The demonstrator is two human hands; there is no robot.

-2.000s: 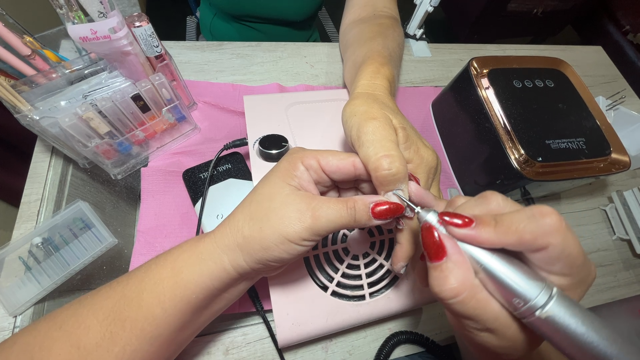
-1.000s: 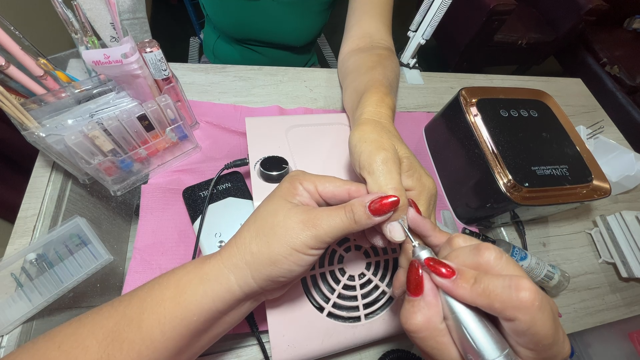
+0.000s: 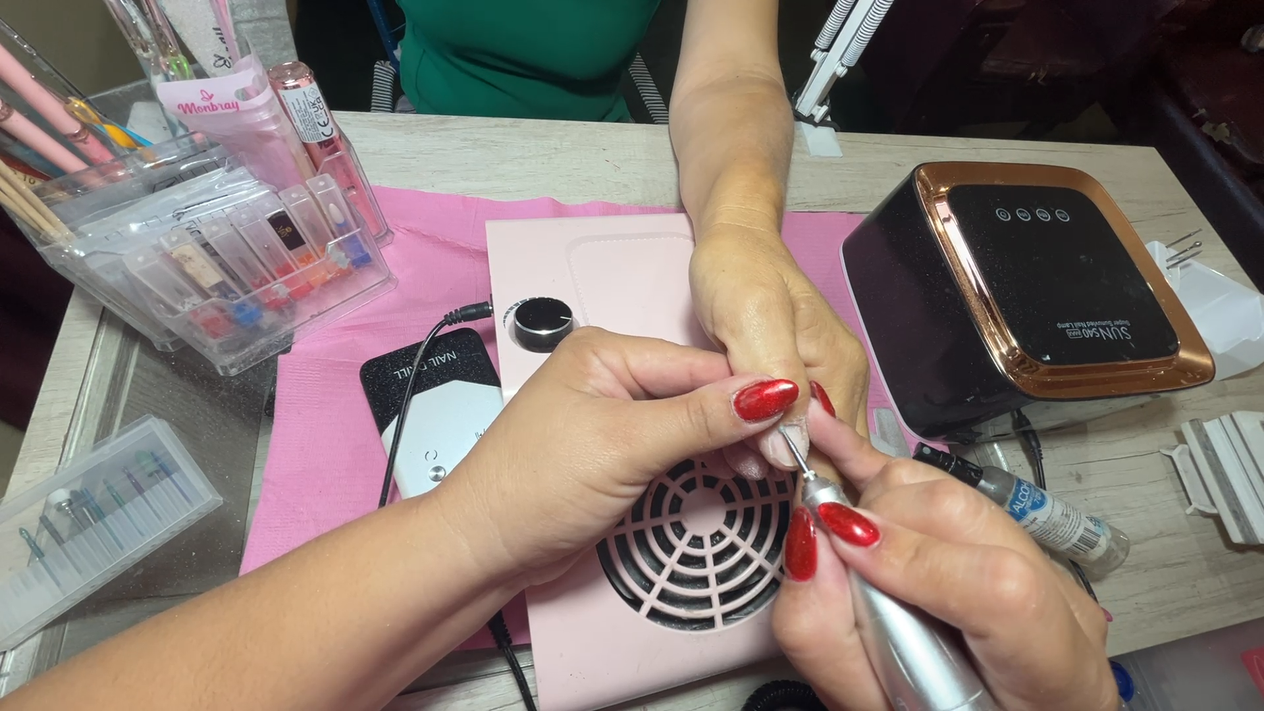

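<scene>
My left hand (image 3: 592,434) pinches the thumb of another person's hand (image 3: 765,306), which reaches in from the far side. In my right hand (image 3: 948,573) is the silver handpiece of an electric nail drill (image 3: 904,632), its thin bit touching that thumb's nail (image 3: 785,446) near the cuticle. Both hands are above a pink nail dust collector (image 3: 553,592) with a round fan grille and a black knob (image 3: 542,322). Left of the collector, the drill's control unit (image 3: 434,405) lies partly hidden behind my left hand.
A black and copper nail lamp (image 3: 1066,286) stands right, beside an alcohol spray bottle (image 3: 1057,513). At left are a clear organizer (image 3: 227,326) of nail tools and a case of drill bits (image 3: 99,523). A pink cloth (image 3: 306,494) lies under the collector.
My right hand and the drill handpiece have shifted slightly at the other person's thumb, and the spray bottle by the lamp has come into view. My left hand keeps its hold.
</scene>
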